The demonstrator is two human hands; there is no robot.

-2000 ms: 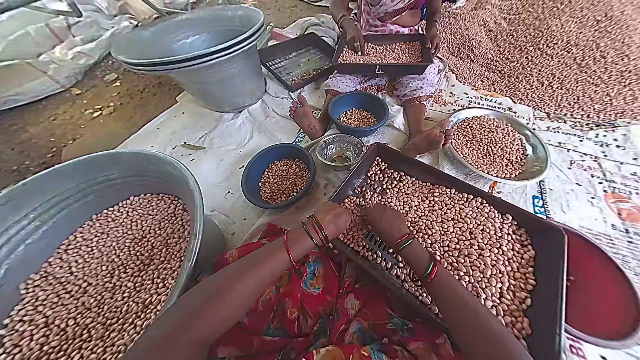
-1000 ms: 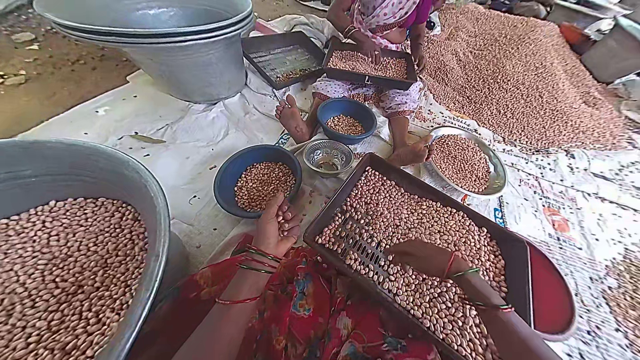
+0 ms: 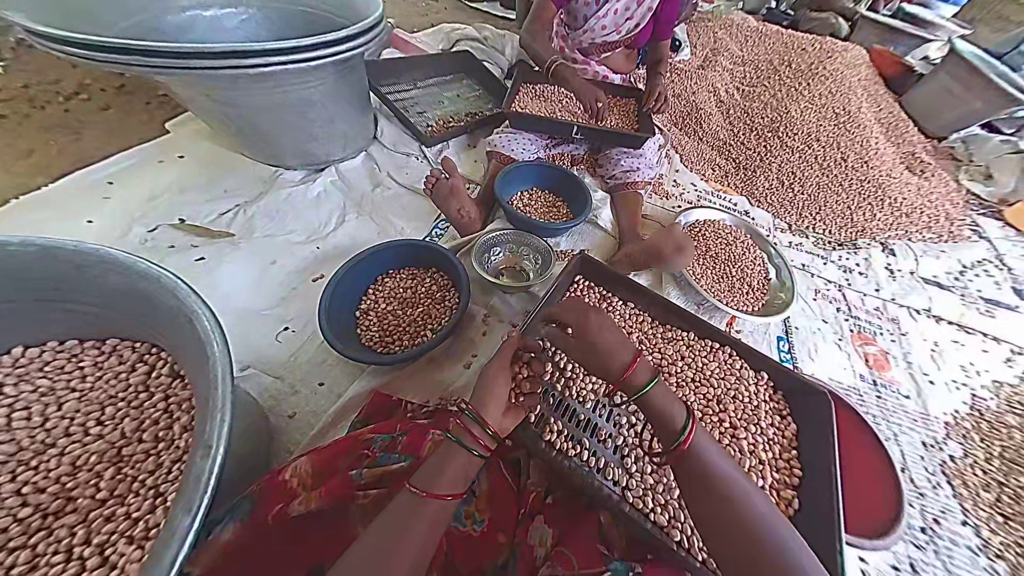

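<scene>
My left hand [image 3: 508,388] is cupped around several brown nuts or seeds at the near left edge of a dark slotted tray [image 3: 816,448]. Just above and beside it, my right hand [image 3: 588,340] is bent over the tray's left corner; whether its fingers hold anything is hidden. Loose nuts or seeds [image 3: 712,376] cover most of the tray, which rests on my lap and tilts across the view. Part of its slotted floor shows between my wrists. A blue bowl [image 3: 340,320], partly filled with the same, stands to the left of the tray.
A large metal tub [image 3: 216,360] of nuts stands at left, stacked tubs [image 3: 272,112] behind. Ahead, a person [image 3: 600,48] sits with a similar tray [image 3: 576,132]. Between us are another blue bowl [image 3: 580,196], a small metal bowl [image 3: 512,248] and a metal plate [image 3: 780,300]. A large heap [image 3: 800,128] lies at right.
Two seconds ago both hands were close together over the tray. A second ago my left hand was palm up with nuts near the blue bowl; now my right hand has come back beside it.
</scene>
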